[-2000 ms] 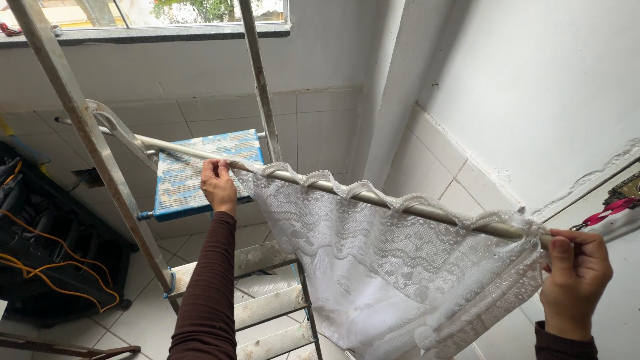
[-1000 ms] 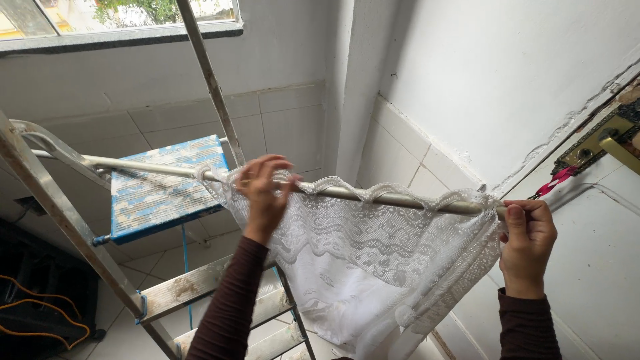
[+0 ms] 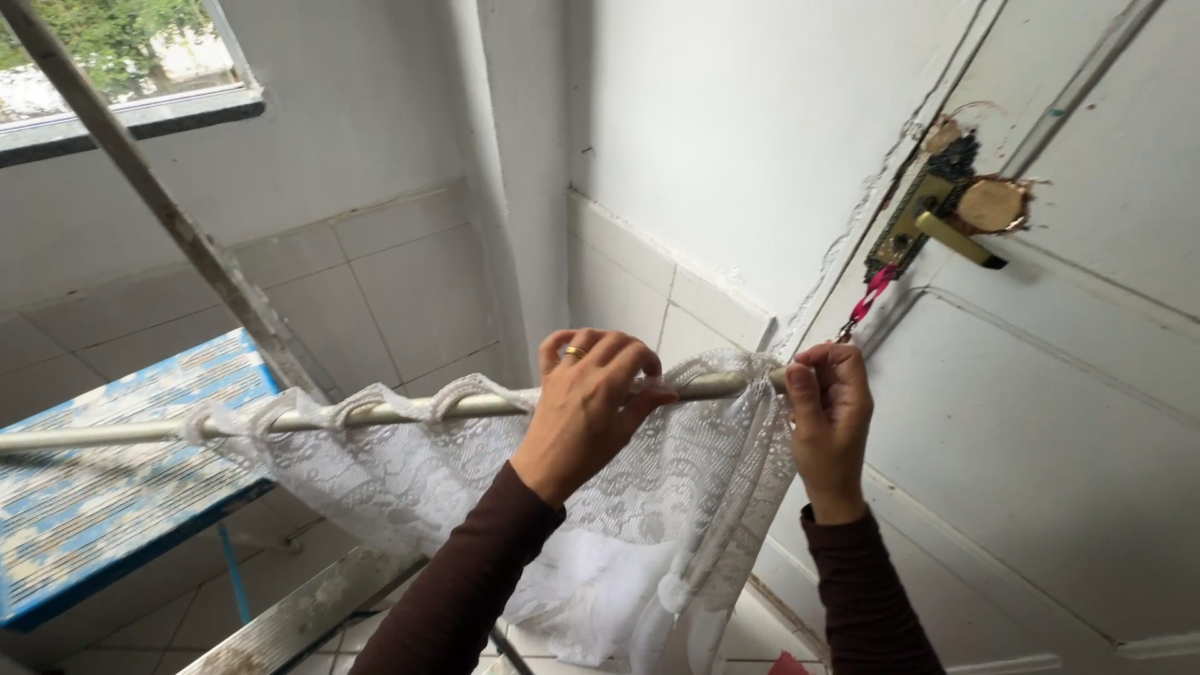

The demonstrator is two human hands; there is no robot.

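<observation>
A white lace curtain (image 3: 619, 487) hangs from a pale metal curtain rod (image 3: 487, 405), which is threaded through openings along its top edge. My left hand (image 3: 600, 394), with a ring on one finger, grips the rod and curtain top right of the middle. Thumb and fingers of my right hand (image 3: 830, 403) pinch the rod's right end, just beyond the bunched lace. Toward the left, the rod passes over the blue, paint-spattered platform of a stepladder (image 3: 141, 459); its far end lies outside the view.
At the right is a white door (image 3: 1031, 394) with a brass handle (image 3: 956, 239) and a pink strap (image 3: 874, 292) hanging at the lock. A ladder rail (image 3: 169, 206) slants across the left, before a window (image 3: 122, 56). A metal ladder step (image 3: 309, 609) is below.
My left hand has moved right along the rod, from the curtain's left part toward my right hand. A second ago its fingers were raised at the rod. The view has swung right, showing more door.
</observation>
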